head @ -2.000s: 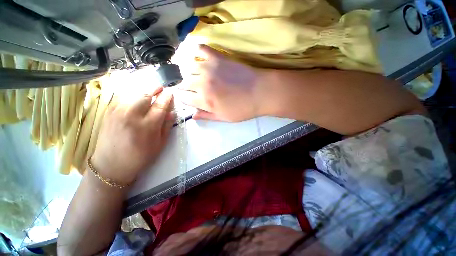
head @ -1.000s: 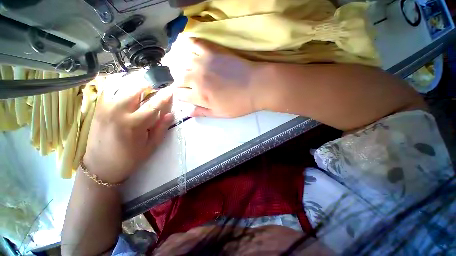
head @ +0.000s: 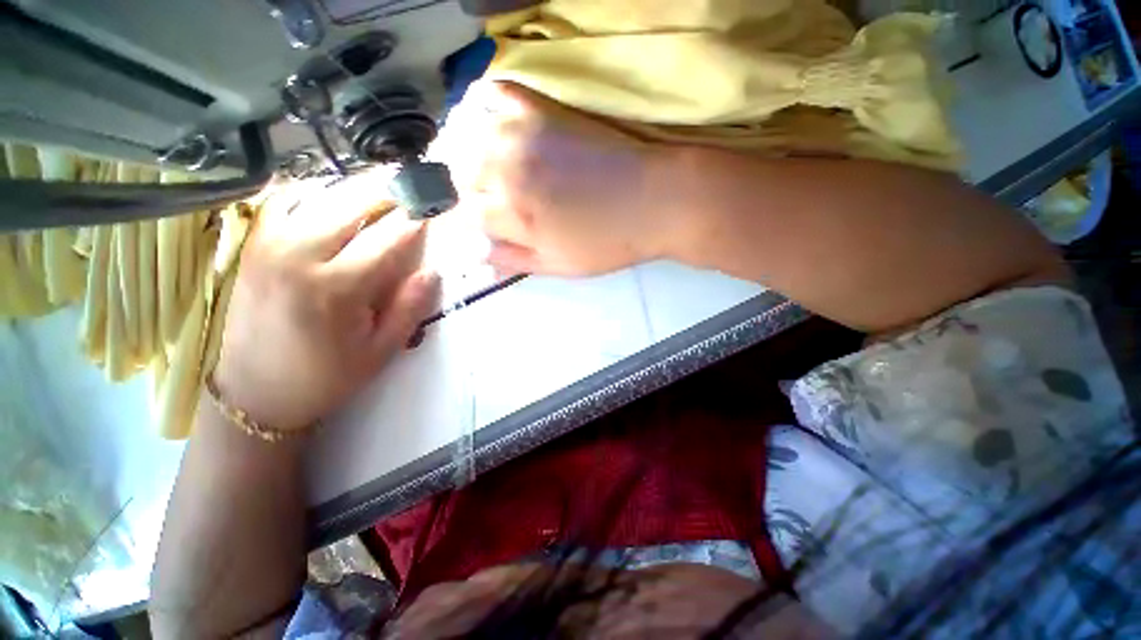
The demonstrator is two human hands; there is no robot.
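Note:
The sewing machine fills the upper left, with a dark lamp cylinder above a bright glare that hides the needle area. My left hand lies left of and below the lamp, fingers bent, fingertips partly lost in glare. My right hand is curled just right of the lamp, against the yellow garment piece; what its fingertips hold is hidden. The garment's gathered section lies beyond my right forearm. A thin whitish strip hangs at the table's front edge.
Folded yellow pieces are fanned at left. The white table has a grey front edge with markings. A dark slot shows between my hands. A blue-edged tray and black ring are at upper right. A bucket stands at right.
The lace-like strip that ran from my hands to the table edge has drawn away; only a faint thin strip shows there. My right hand has shifted slightly up, and more of the dark slot shows.

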